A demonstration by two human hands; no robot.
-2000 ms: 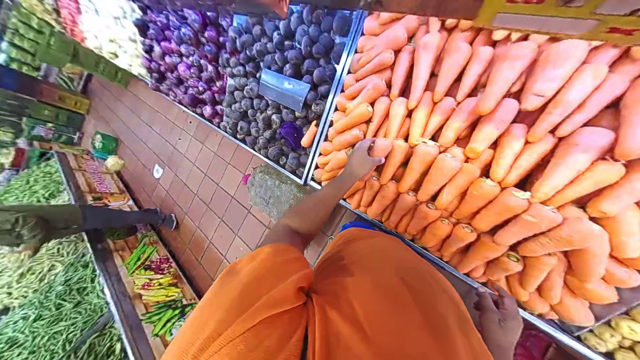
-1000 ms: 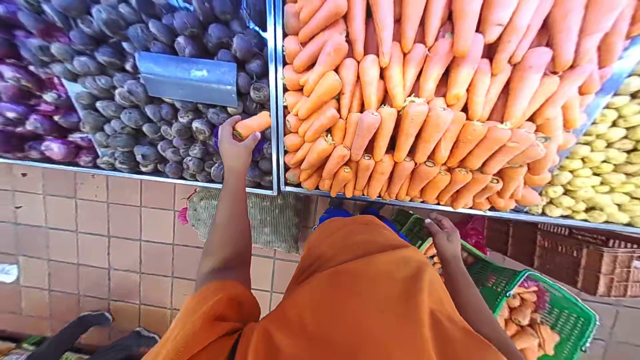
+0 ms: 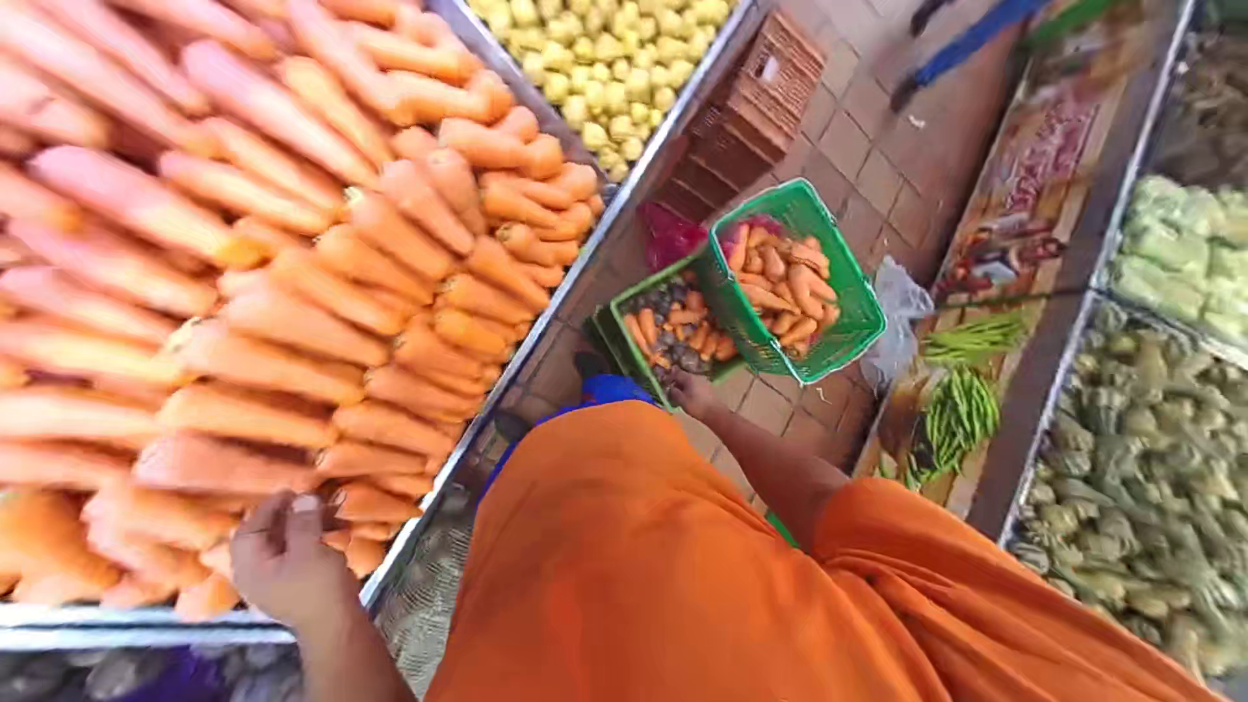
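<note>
Stacked carrots (image 3: 283, 331) fill the slanted bin at the left. At their lower edge my left hand (image 3: 292, 556) touches the pile, its fingers bent against the carrots; whether it grips one is not clear. My right hand (image 3: 690, 390) is low, at the near edge of a green crate (image 3: 629, 361) holding carrots and dark beets; its fingers are small and blurred. A bright green plastic basket (image 3: 848, 244) with smaller carrots overlaps that crate on its right.
Beyond the carrots lies a bin of yellowish produce (image 3: 604, 58). Brown plastic crates (image 3: 760, 97) stand on the tiled floor. At the right, green beans (image 3: 960, 409) lie beside a produce stand. Another person's leg (image 3: 975, 39) shows at the top. A mesh sack (image 3: 429, 595) lies below the bin.
The view has swung right. My left hand, which held a carrot over the beets, is now at the carrot pile. My right hand has moved to the green crate.
</note>
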